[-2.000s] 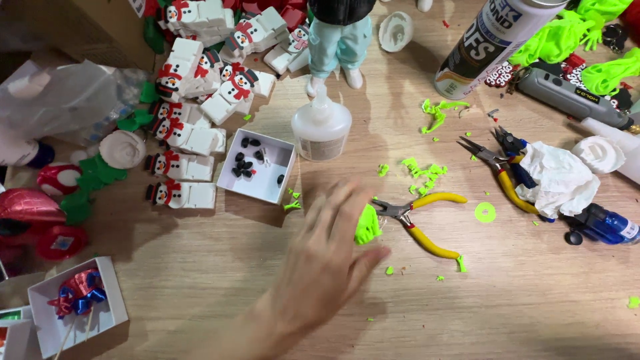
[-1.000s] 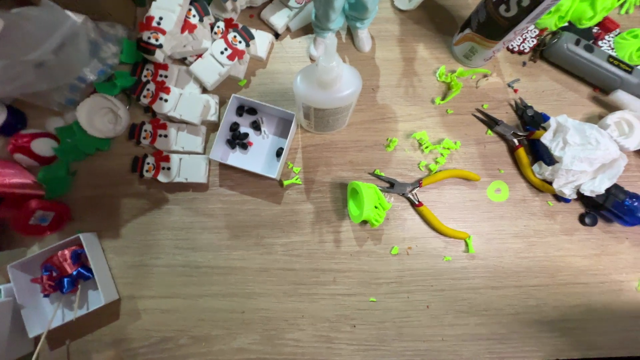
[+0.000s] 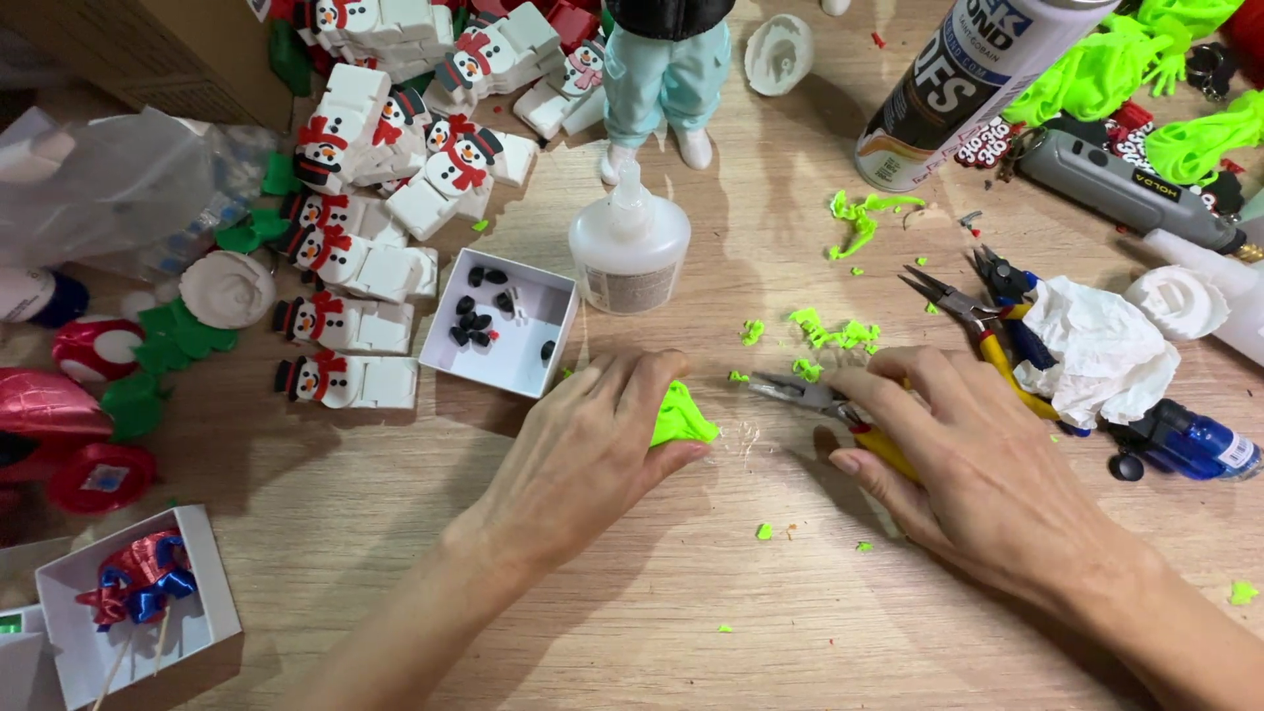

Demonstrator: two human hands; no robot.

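My left hand (image 3: pixel 592 444) is closed around a bright green plastic piece (image 3: pixel 681 417) near the middle of the table, with part of it showing between thumb and fingers. To its right, my right hand (image 3: pixel 948 454) grips the yellow handles of a pair of pliers (image 3: pixel 805 392), whose metal jaws point left toward the green piece without touching it. Green plastic scraps (image 3: pixel 834 331) lie just beyond the pliers. Thin clear strands (image 3: pixel 746 439) are on the wood between the two hands.
A clear bottle (image 3: pixel 632 252) and a white box (image 3: pixel 499 321) of small black parts stand beyond my left hand. Snowman figures (image 3: pixel 346 380) pile up at left. Other pliers (image 3: pixel 963 306), crumpled tissue (image 3: pixel 1101 351), a spray can (image 3: pixel 953 99) and a grey rotary tool (image 3: pixel 1116 178) are at right.
Both hands have come into view. The green piece and the pliers lay loose on the table one second ago; now my left hand holds the piece and my right hand the pliers.
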